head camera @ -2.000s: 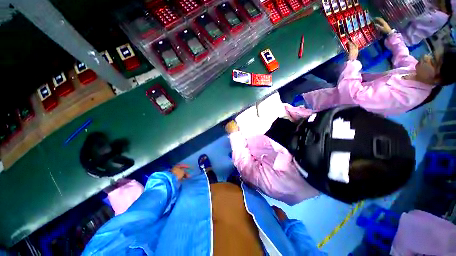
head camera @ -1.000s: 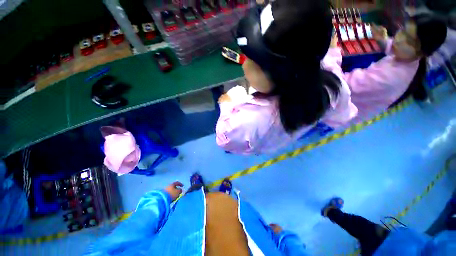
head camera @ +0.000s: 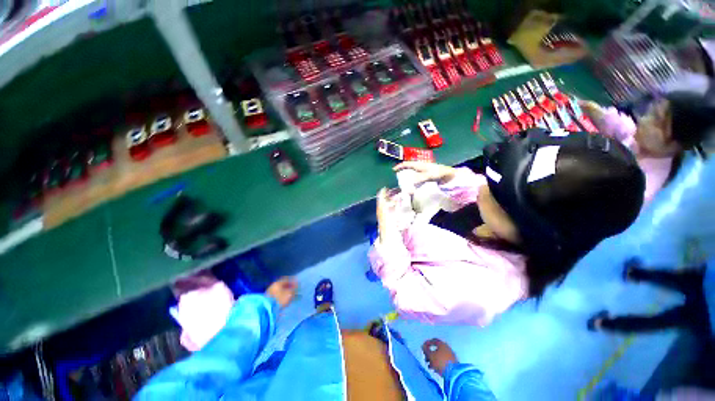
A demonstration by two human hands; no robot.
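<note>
My left hand (head camera: 283,291) hangs low in front of the bench edge, small and blurred, holding nothing that I can see. My right hand (head camera: 438,355) hangs beside my blue smock over the floor, also small; no object shows in it. On the green bench (head camera: 259,207) in front of me lie a closed dark-red flip phone (head camera: 284,167), an open red flip phone (head camera: 405,150) and another red phone (head camera: 430,133). Stacked clear trays (head camera: 357,129) hold several red phones. A black curved object (head camera: 190,228) lies at the left.
A seated person in pink (head camera: 455,270) with a black cap holds white cloth or paper (head camera: 427,196) at the bench, right of me. Another person in pink sits farther right. A pink cloth (head camera: 205,311) lies below the bench edge. A grey post (head camera: 192,70) rises behind the bench.
The view has tilted back up, so more of the bench and trays shows. The seated person's head and hands have shifted, and the white sheet is now bunched. My hands still hang low.
</note>
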